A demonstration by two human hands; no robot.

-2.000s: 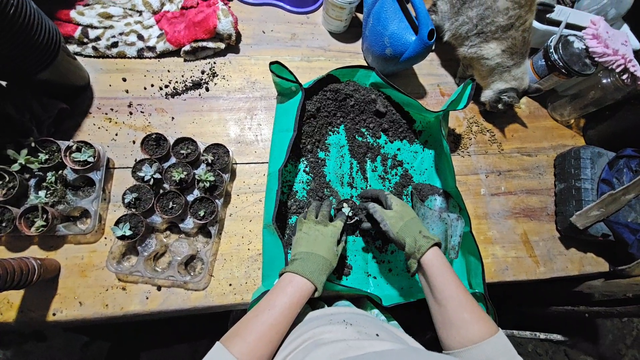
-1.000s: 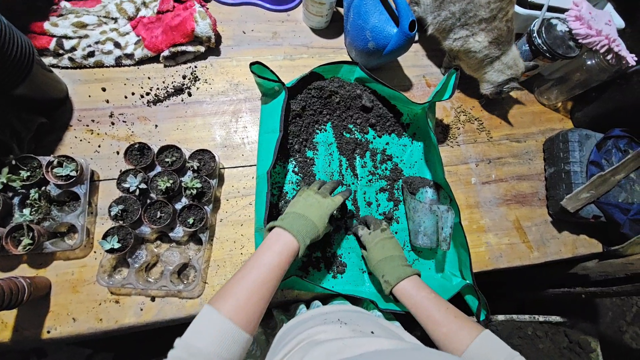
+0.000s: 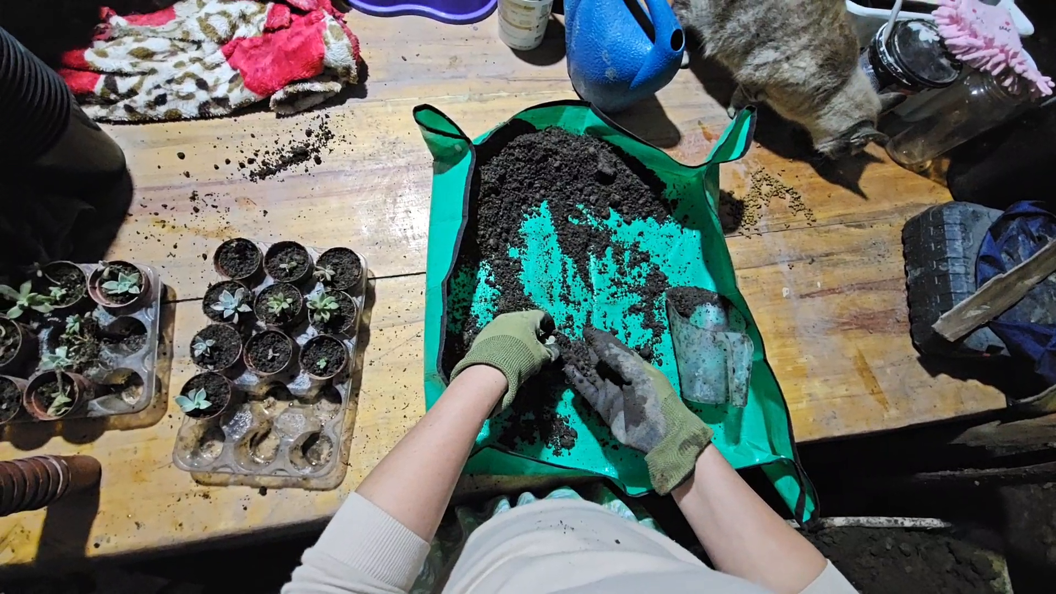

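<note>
A green potting mat [image 3: 445, 239] with raised corners holds dark potting soil [image 3: 561, 173], heaped toward its far side. Over the mat's near half, my left hand [image 3: 511, 351], in a green knit glove, has its fingers curled near a small dark clump; whether it grips anything is unclear. Just to the right, my right hand [image 3: 623, 396] shows a soil-covered grey palm, turned partly up, with fingers extended toward the left fingertips and soil between the hands. A clear plastic measuring cup [image 3: 701, 355] with soil at its mouth lies on the mat right of my right hand.
Left of the mat, a clear plastic tray [image 3: 268, 450] holds several small pots of succulents; a second tray [image 3: 148, 355] stands beyond it. Stacked pots [image 3: 41, 484] lie near the front edge. A blue watering can [image 3: 615, 58] and a cat [image 3: 784, 66] are behind the mat.
My right hand has turned from palm down to partly palm up, its soiled palm now showing. My left hand's fingers, spread over the soil before, are now curled in.
</note>
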